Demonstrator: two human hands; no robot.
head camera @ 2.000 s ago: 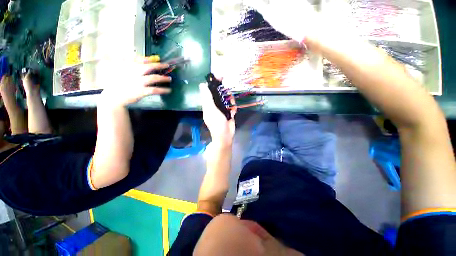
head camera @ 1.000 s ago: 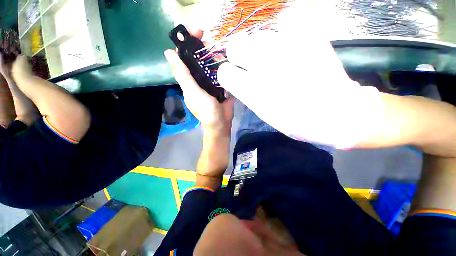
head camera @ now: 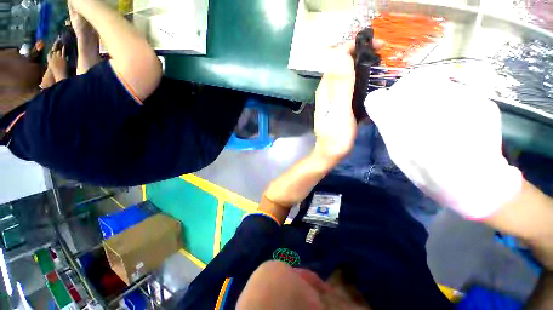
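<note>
My bare left hand (head camera: 335,106) holds a black connector housing (head camera: 362,79), upright in view and seen nearly edge-on. Thin wires stick out from its right side. My right hand, in a white glove (head camera: 439,124), is just right of the housing. The glove is overexposed, so its fingers and anything between them cannot be made out. Orange wires (head camera: 409,39) lie behind the housing in the cream sorting tray (head camera: 301,51). Dark and silvery wires (head camera: 527,66) lie at the tray's right.
A neighbour's arm (head camera: 124,45) reaches the bench at the left, beside another cream tray (head camera: 185,27). The green bench top (head camera: 248,51) runs between the trays. A blue stool (head camera: 262,127) stands below. A cardboard box (head camera: 142,245) and a blue bin (head camera: 124,218) are at lower left.
The view has shifted, so my hands appear farther right. The housing is now more edge-on. My right hand went from over the tray to beside the housing and stays there.
</note>
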